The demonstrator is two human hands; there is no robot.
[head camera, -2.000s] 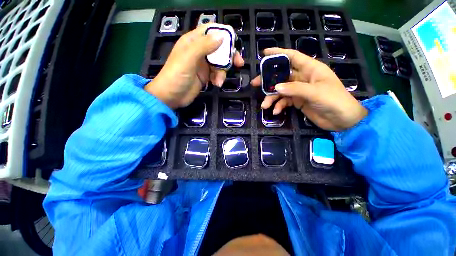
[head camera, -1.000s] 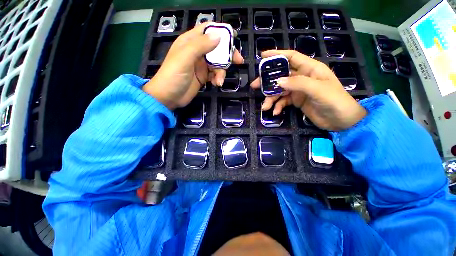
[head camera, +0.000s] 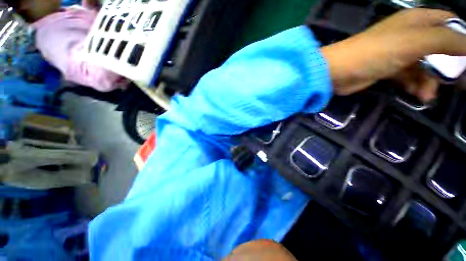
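Observation:
My left hand (head camera: 396, 51) is at the upper right, blurred and partly cut by the right edge. It holds a smartwatch (head camera: 446, 63) with a white lit screen and a dark rim, also cut by the edge. Below it lies the black foam tray (head camera: 334, 191), tilted in view, with dark glossy watches (head camera: 364, 189) in its pockets. One watch (head camera: 310, 156) shows a bright reflected streak. My right hand and the watch it held are out of the picture.
A white grid tray (head camera: 120, 63) stands at upper left beside stacked black trays (head camera: 191, 53). Beyond are a person's pink sleeve (head camera: 69, 43), a wheel (head camera: 134, 120), a grey floor (head camera: 110, 176) and blurred blue shapes at the left. Green bench mat (head camera: 273, 23) shows at the top.
The view has swung left and tilted, so my left hand and the foam tray now sit to the right. My right hand and the tester have left the picture. My left hand still holds the white-screened watch.

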